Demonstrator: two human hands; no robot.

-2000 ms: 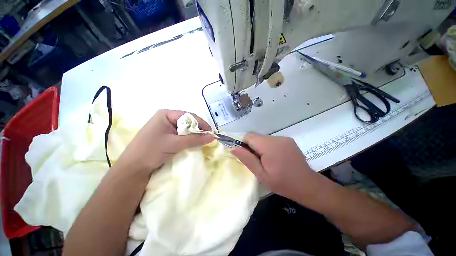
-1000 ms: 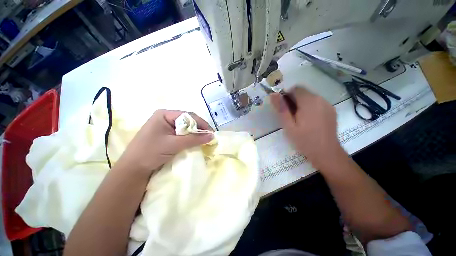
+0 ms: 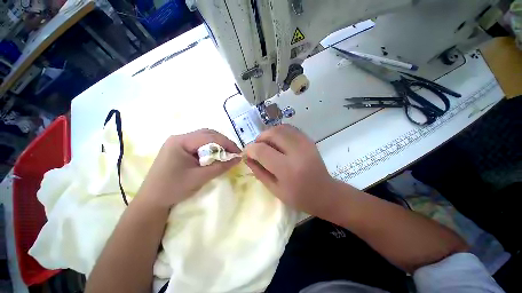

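Pale yellow cloth point(image 3: 229, 240) hangs over the front table edge and lies bunched at the left, with a thin black cord point(image 3: 119, 154) on it. My left hand point(image 3: 186, 166) grips a gathered part of the cloth, a crumpled end showing above the fingers. My right hand point(image 3: 286, 163) pinches the same edge, fingertips meeting those of my left hand. The hands are just in front of the presser foot point(image 3: 272, 113), not under it. The sewing machine head point(image 3: 246, 51) stands behind them.
Thread snips point(image 3: 372, 102) lie beside black-handled shears point(image 3: 420, 100) and a white pen point(image 3: 389, 61) on the right. A ruler scale point(image 3: 400, 143) runs along the front table edge. A red basket point(image 3: 34, 200) is at the left, a brown piece point(image 3: 503, 66) at far right.
My right hand held the snips at the cloth, then moved right with them. The snips now lie beside the shears, and my right hand is back at the cloth, pinching it. The view shifted slightly.
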